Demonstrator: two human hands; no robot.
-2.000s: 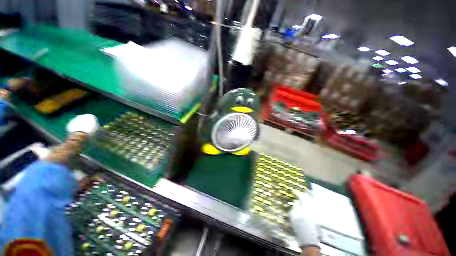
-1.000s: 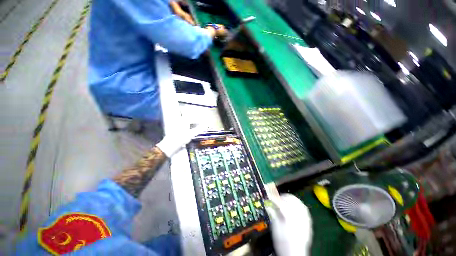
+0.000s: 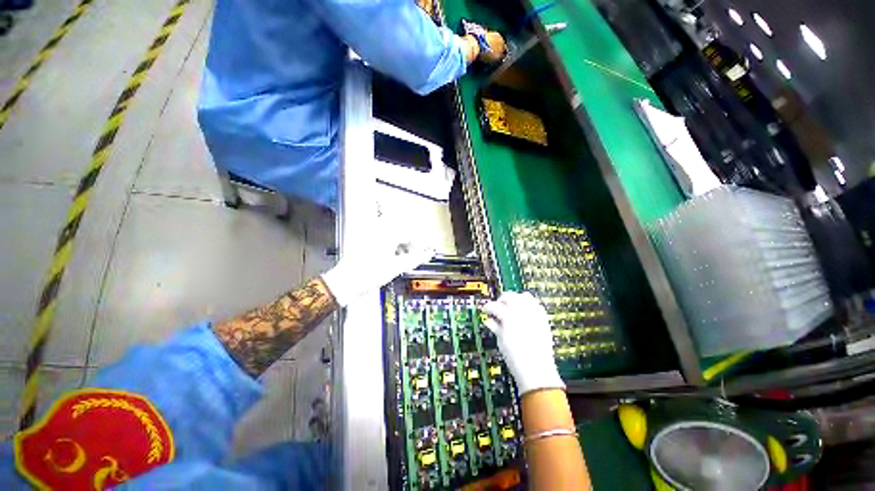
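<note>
A black carrier (image 3: 391, 384) with orange end clamps lies on the conveyor in front of me. It holds green circuit boards (image 3: 448, 369) with small yellow and silver parts. My left hand (image 3: 374, 270), in a white glove, is at the carrier's far left corner; its fingertips are near the far edge, and I cannot tell whether they hold anything. My right hand (image 3: 518, 336), white gloved, is over the carrier's far right corner with thumb and fingertips together at the board. Whatever may be between those fingertips is too small to tell.
A clear tray of yellow-silver parts (image 3: 561, 288) lies right of the carrier on the green bench. Beyond are a black tray of yellow parts (image 3: 516, 122) and a blue-gowned person (image 3: 278, 105). Cloudy clear trays (image 3: 744, 268) stack on the shelf. A penguin-shaped fan (image 3: 710, 455) is lower right.
My right hand has moved from the clear tray at the right to the carrier's far right corner. My left hand has come to the carrier's far left corner. The view has turned left.
</note>
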